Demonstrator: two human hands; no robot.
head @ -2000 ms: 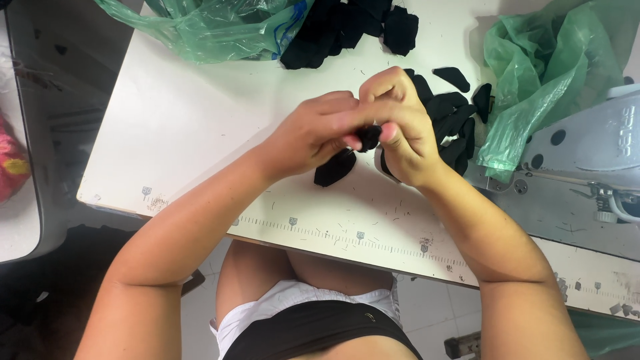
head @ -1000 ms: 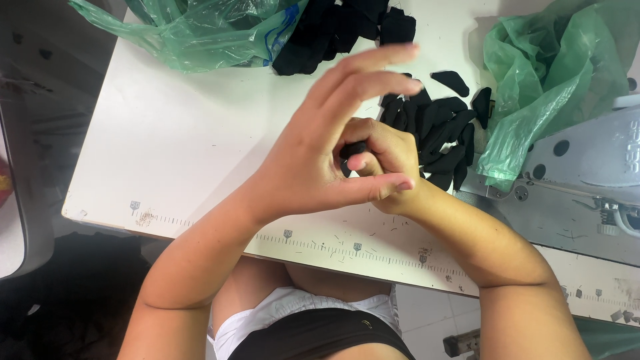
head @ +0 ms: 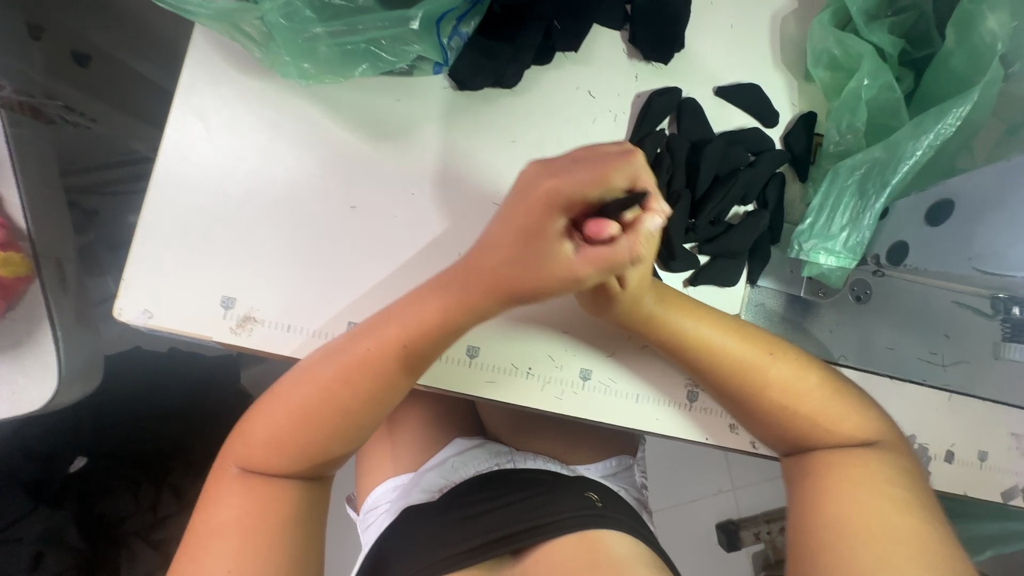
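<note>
My left hand (head: pixel 572 220) is curled over my right hand (head: pixel 632 276) above the white table. A small black fabric piece (head: pixel 624 206) shows between the fingers, with a fingertip beside it. The left hand covers most of my right hand, so how each one grips the piece is partly hidden. Just right of the hands lies a loose heap of black fabric pieces (head: pixel 712 188), long and rounded in shape. A larger pile of black fabric (head: pixel 512 40) rests at the table's far side.
A green plastic bag (head: pixel 344 40) lies at the far left of the table (head: pixel 280 184), another green plastic bag (head: pixel 888 136) at the right. Beside the latter is part of a sewing machine (head: pixel 944 232) on its metal plate. A measuring scale runs along the near edge.
My left hand, with fingers spread a second ago, has closed over the right hand. The black piece and a dark patch beneath the hands showed two seconds ago; that patch is no longer visible.
</note>
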